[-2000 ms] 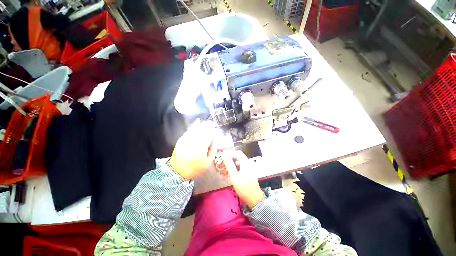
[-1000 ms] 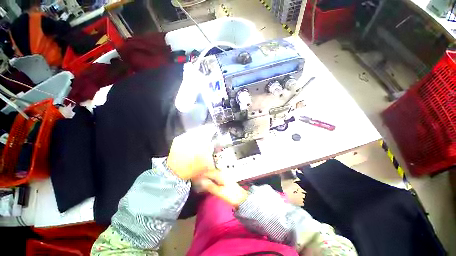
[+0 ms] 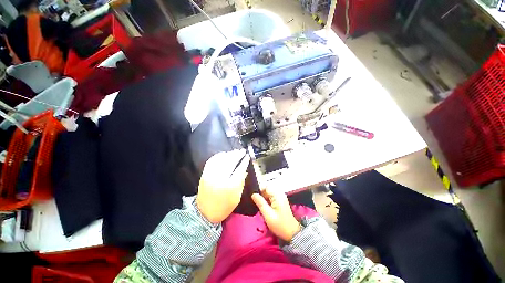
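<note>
The blue-topped overlock machine [image 3: 288, 63] stands on the white table, its needle area at its lower left end. My left hand [image 3: 221, 185] is just below the needle area, closed around a thin dark tool [image 3: 238, 164], possibly thread snips. A narrow strip of black cloth [image 3: 251, 185] runs between my hands from near the needle area towards my lap. My right hand [image 3: 278, 213] pinches its edge, beside the front table edge. Glare washes out the fingertips. Wide black cloth layers [image 3: 144, 149] lie left of the machine.
A red and dark slim tool [image 3: 353, 130] and a small black disc [image 3: 329, 148] lie right of the machine. The white lamp [image 3: 198, 99] is at its left. Black cloth [image 3: 410, 226] hangs at right. Red crates [image 3: 476, 127] flank both sides; a person [image 3: 39, 41] is at upper left.
My hands have moved apart from being together at the table edge. The black cloth strip and the thin tool now show between them and in my left hand.
</note>
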